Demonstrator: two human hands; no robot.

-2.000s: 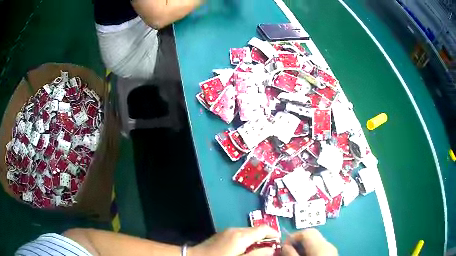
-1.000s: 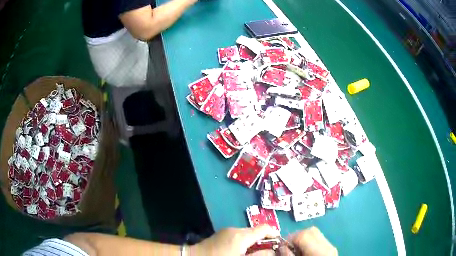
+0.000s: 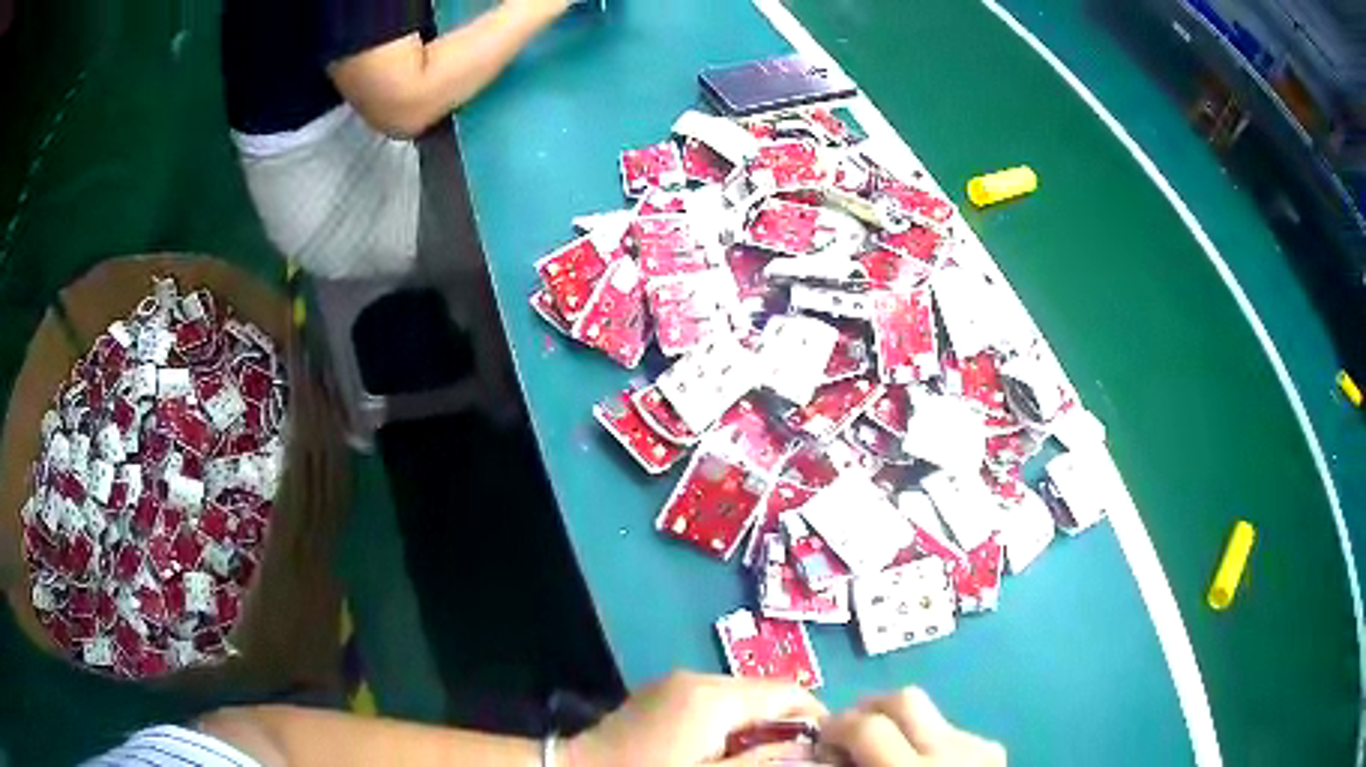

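My left hand (image 3: 682,722) is at the bottom edge, its fingers closed on a small red circuit board (image 3: 773,734), partly hidden by the fingers. My right hand (image 3: 908,730) is against the board's right side, fingers bent inward; what its fingertips pinch is hidden. Both hands are cut off by the lower edge. A single red board (image 3: 770,649) lies on the bench just above the hands. A large heap of red boards (image 3: 716,498) and pale-backed boards (image 3: 903,605) lies beyond it.
The green bench (image 3: 599,495) adjoins a curved belt (image 3: 1198,450) with yellow cylinders (image 3: 1002,186). A flat dark rectangle (image 3: 776,84) lies beyond the heap. A full carton (image 3: 285,584) stands at left. A person's arm (image 3: 435,75) is at the top.
The yellow cylinders have moved up the picture along the belt. The view has shifted slightly, moving the heap left. My hands remain together on the board, and my right fingers are closer to my left.
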